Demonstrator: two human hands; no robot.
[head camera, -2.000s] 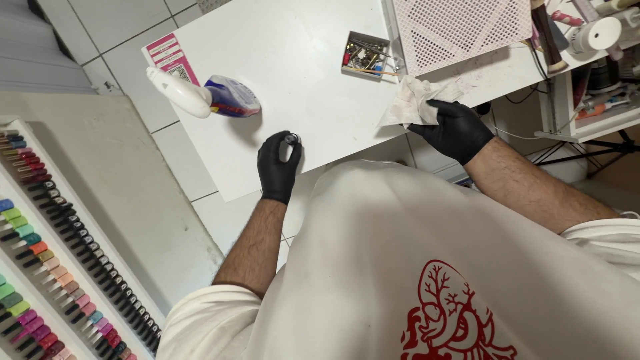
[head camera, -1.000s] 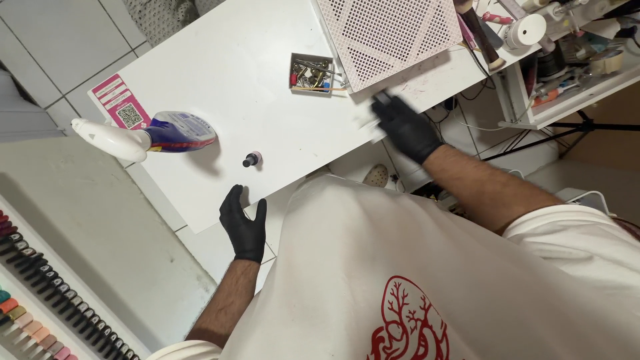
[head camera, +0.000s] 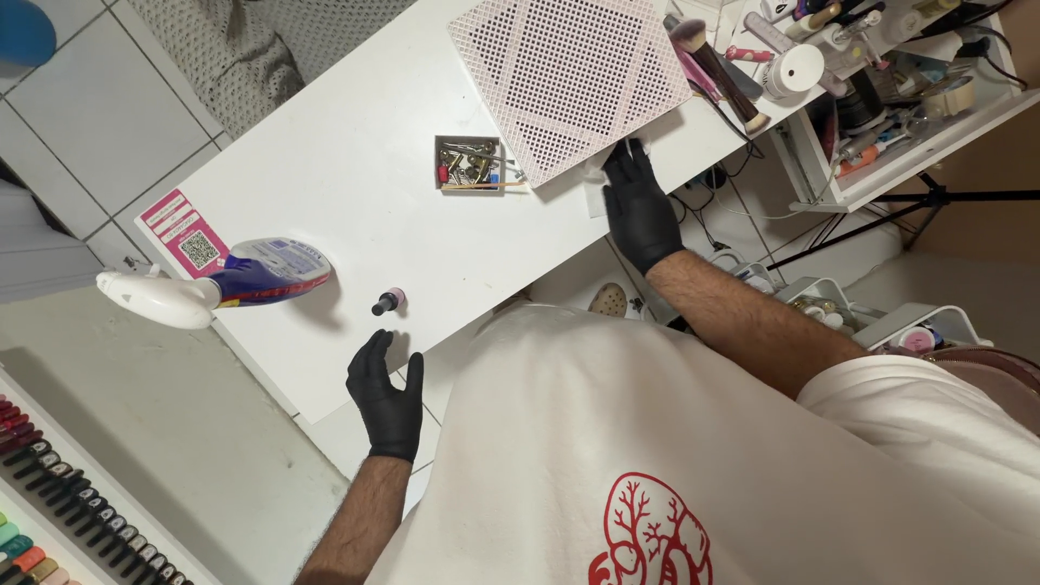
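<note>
My left hand (head camera: 385, 400), in a black glove, is held with thumb and fingers apart at the near edge of the white table (head camera: 366, 187), just below a small nail polish bottle (head camera: 388, 301) with a black cap. Nothing is in it. In a matching glove, my right hand (head camera: 638, 203) lies over a white wipe (head camera: 595, 187) by the edge of the pink perforated dust collector cover (head camera: 577, 81); whether its fingers grip the wipe is hidden. A small box of metal nail drill bits (head camera: 469, 165) sits left of the cover.
A spray bottle (head camera: 276, 270) with a white trigger head stands at the left beside a pink printed card (head camera: 183, 231). Brushes (head camera: 719, 73) and a white jar (head camera: 795, 71) are at the upper right, above an open drawer (head camera: 894, 175). A polish rack (head camera: 73, 496) is at lower left.
The small bottle, in my left hand two seconds ago, stands released on the table. My right hand has moved with the wipe to the perforated cover's edge. The view has shifted.
</note>
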